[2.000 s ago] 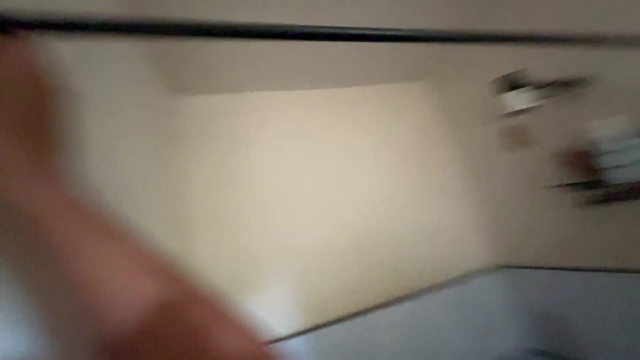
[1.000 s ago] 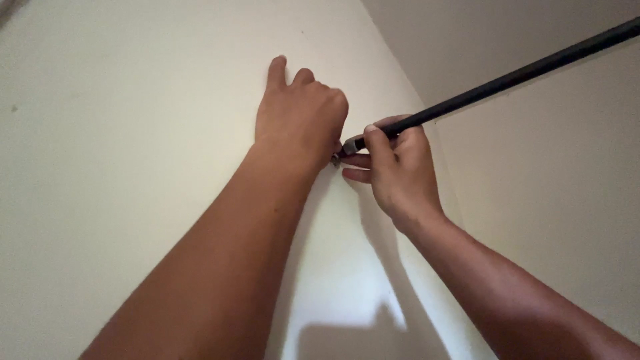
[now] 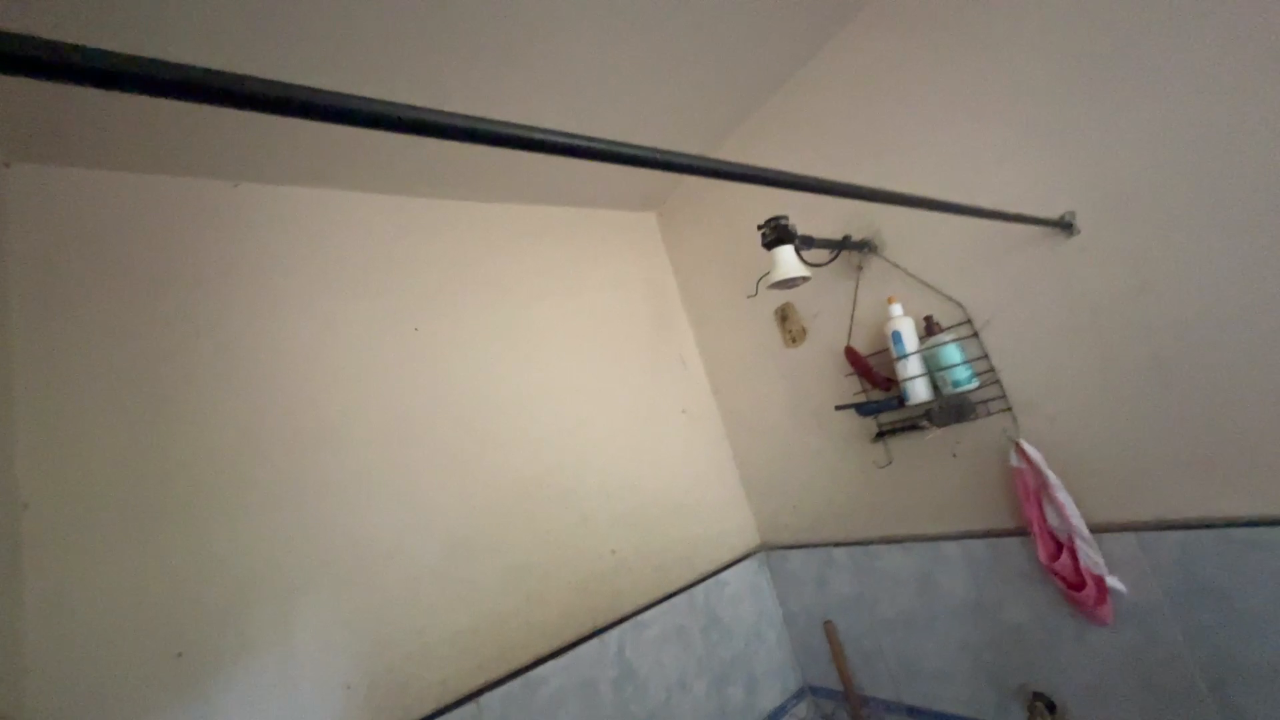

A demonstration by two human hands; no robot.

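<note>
A black shower curtain rod (image 3: 560, 142) runs across the upper part of the head view, from the left edge to a small bracket (image 3: 1069, 224) on the right wall. Its left end lies outside the frame. Neither my left hand nor my right hand is in view, so what they hold or touch is hidden. Below the rod's right part, a white shower head (image 3: 788, 268) sticks out from the wall on a dark arm.
A wire shower caddy (image 3: 985, 375) hangs from the shower arm, holding a white bottle (image 3: 908, 355) and a teal bottle (image 3: 950, 365). A pink and white cloth (image 3: 1060, 540) hangs beneath it. A wooden stick (image 3: 843, 665) stands low by the blue-grey tiles (image 3: 640, 640).
The view has swung away from the rod's end, where both hands were a second ago. Both hands have left the frame.
</note>
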